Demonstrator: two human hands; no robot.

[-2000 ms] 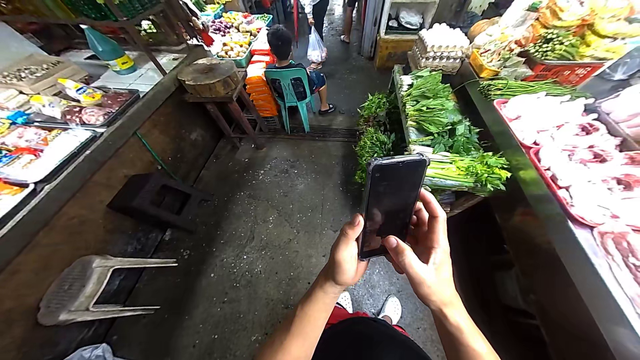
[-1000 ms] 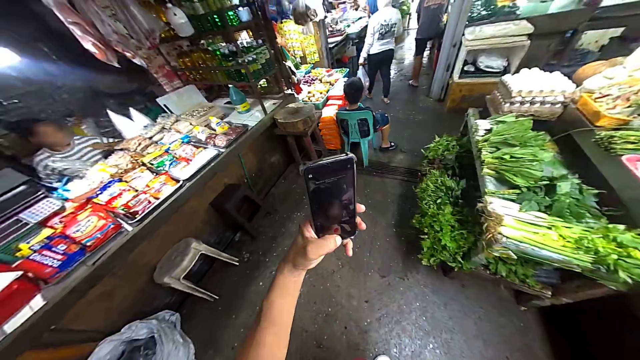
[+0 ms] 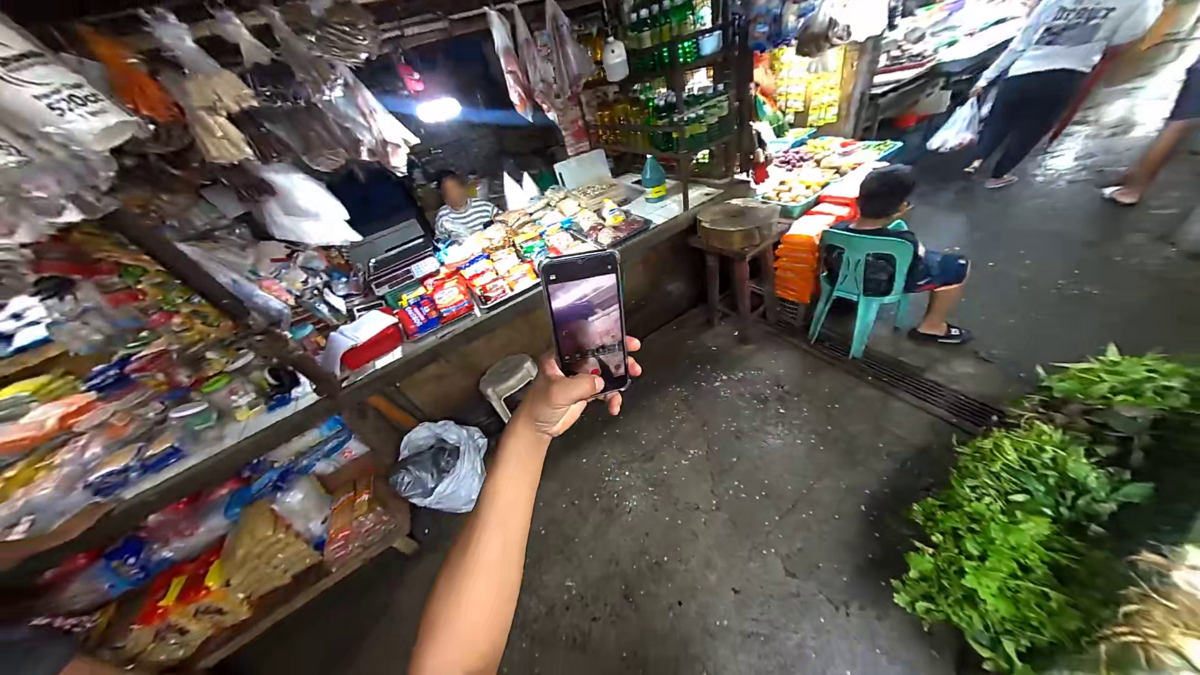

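Observation:
My left hand [image 3: 560, 398] holds a smartphone [image 3: 589, 323] upright near the middle of the view. The thumb lies over the lower part of its screen and the fingertips show around the right edge. The screen is lit and shows a camera-like picture. Behind the phone stands a stall counter [image 3: 656, 239] with packaged goods [image 3: 487, 272] on it. My right hand is out of view.
A plastic stool [image 3: 507, 377] and a grey plastic bag [image 3: 441, 466] are left of my arm. A person [image 3: 886, 202] sits on a green chair [image 3: 860, 272] by a floor grate [image 3: 900, 384]. Leafy greens [image 3: 1022, 534] are at right; snack shelves [image 3: 272, 562] at left.
Two seconds ago both hands were on the phone; my right hand has let go and left the view. The phone's screen, dark before, is lit. The view has swung left.

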